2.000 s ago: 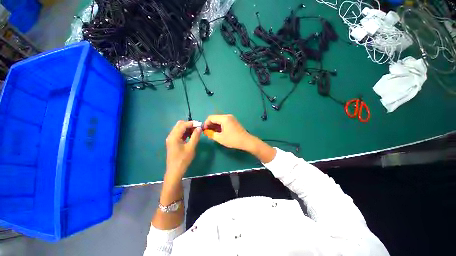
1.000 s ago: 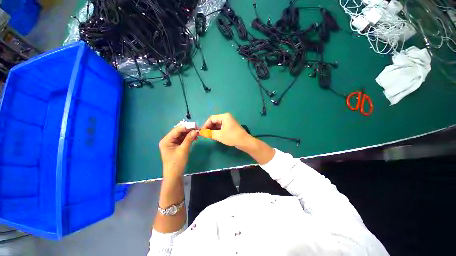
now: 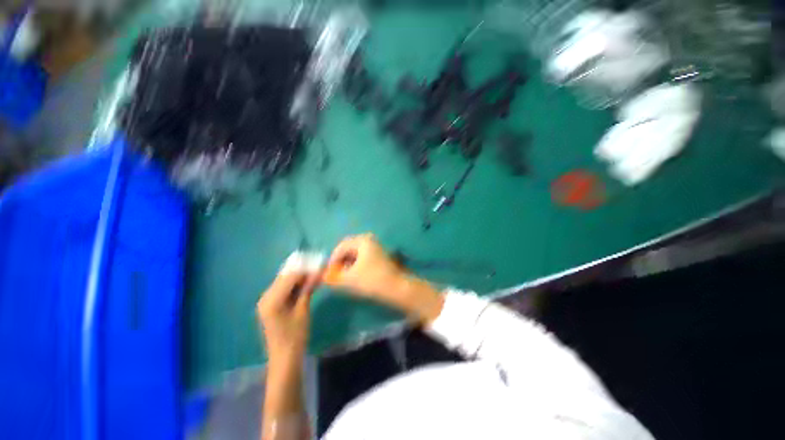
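The frame is strongly blurred. My left hand (image 3: 286, 308) and my right hand (image 3: 368, 273) meet fingertip to fingertip above the green table, near its front edge. Small white parts (image 3: 303, 261) show at my left fingertips; whether they are pinched or lie just behind is too blurred to tell. An orange patch (image 3: 334, 273) sits at my right thumb and index finger. What is between the fingertips is hidden. A thin black cable (image 3: 452, 265) lies on the table to the right of my right hand.
A blue tote (image 3: 142, 284) stands at the left. A large black cable heap (image 3: 219, 94) lies upper left, a smaller black cable spread (image 3: 448, 107) upper centre. Red-orange scissors (image 3: 577, 190), a white cloth (image 3: 652, 131) and white cables (image 3: 607, 51) are at the right.
The whole view has shifted and blurred, with table and hands lower in the picture. My hands stay together at the fingertips, beside the white parts.
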